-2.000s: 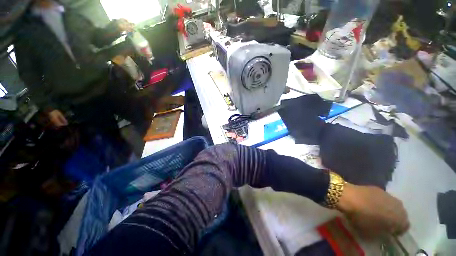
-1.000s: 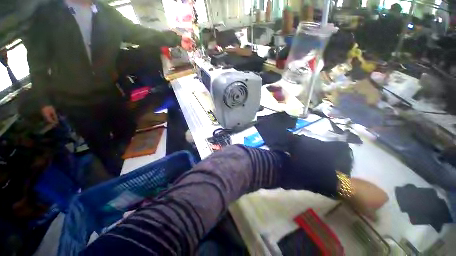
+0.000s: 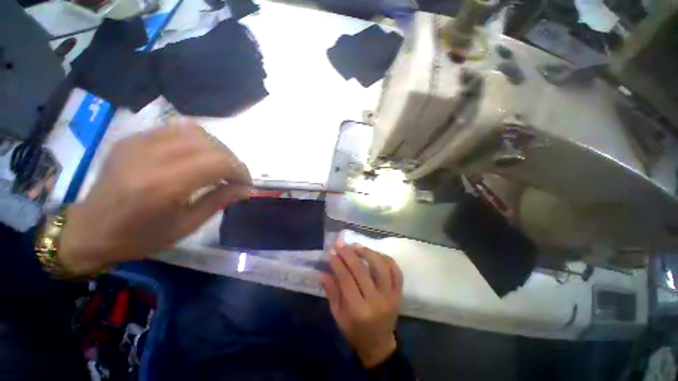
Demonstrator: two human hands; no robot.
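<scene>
A small black rectangular fabric piece (image 3: pixel 273 224) lies flat near the table's front edge, left of the needle area. A red band (image 3: pixel 279 195) shows along its back edge, beside a clear template (image 3: pixel 349 152) that reaches under the machine head. My left hand (image 3: pixel 160 190), blurred, with a gold watch, is over the left end of the red band. Its fingertips pinch a thin brownish strip (image 3: pixel 297 188) that runs right toward the lit needle area (image 3: pixel 386 190). My right hand (image 3: pixel 364 290) has its fingertips at the piece's front right corner; whether they grip anything is unclear.
Black cut panels (image 3: pixel 212 71) lie at the back left; an angular black piece (image 3: pixel 366 53) is behind the machine head (image 3: pixel 431 97). Small black pieces (image 3: pixel 491 242) lie right of the needle. A blue crate (image 3: pixel 152 312) with scraps is below left.
The view has swung right and down from the aisle and neighbouring machine to the needle area. My left hand has come from the far table to the template. My right hand is now visible.
</scene>
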